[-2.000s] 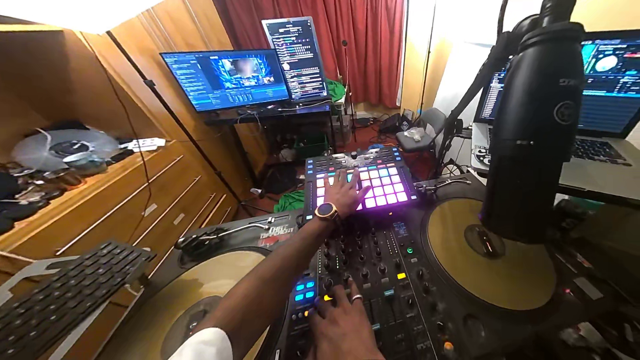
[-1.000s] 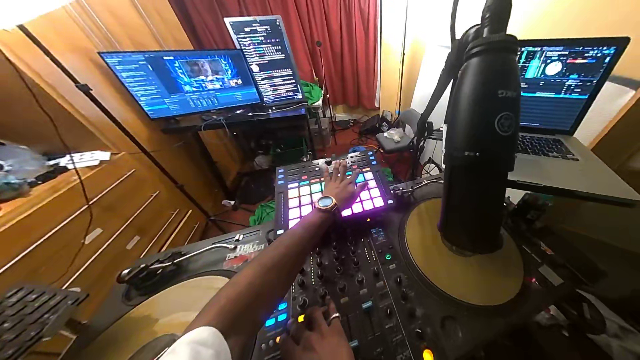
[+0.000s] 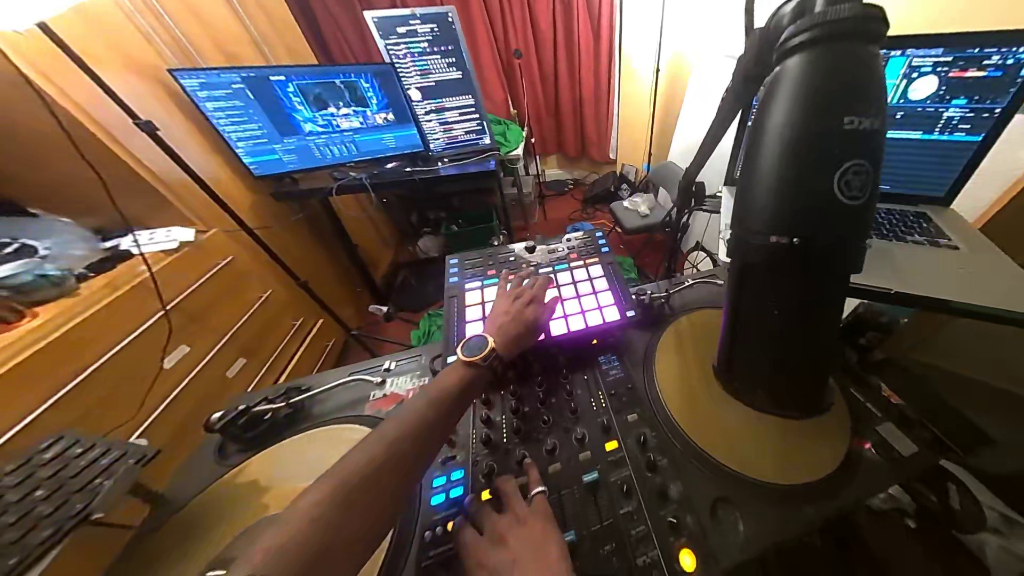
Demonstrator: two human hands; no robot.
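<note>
My left hand (image 3: 520, 310), palm down with a watch (image 3: 477, 349) on its wrist, lies over the lit pads of a pad controller (image 3: 590, 300), fingers spread. Nearer to me, my right hand (image 3: 516, 524), with a ring on one finger, rests on a DJ mixer (image 3: 560, 424). One of its fingertips is at a small knob (image 3: 523, 458); whether it grips the knob cannot be told. A turntable stands on each side of the mixer, the left one (image 3: 320, 448) partly behind my left forearm, the right one (image 3: 688, 384) partly behind a black microphone (image 3: 800, 216).
A laptop (image 3: 920, 208) stands on a raised shelf at the right. Two monitors, one wide (image 3: 300, 116) and one upright (image 3: 436, 80), stand on a desk (image 3: 384, 178) beyond. A keyboard (image 3: 72, 480) juts in at lower left. A thin stand pole (image 3: 200, 172) slants past wooden drawers.
Over the pads, my left hand has moved left since one second ago. My right hand stays at the mixer's near part. The view has shifted.
</note>
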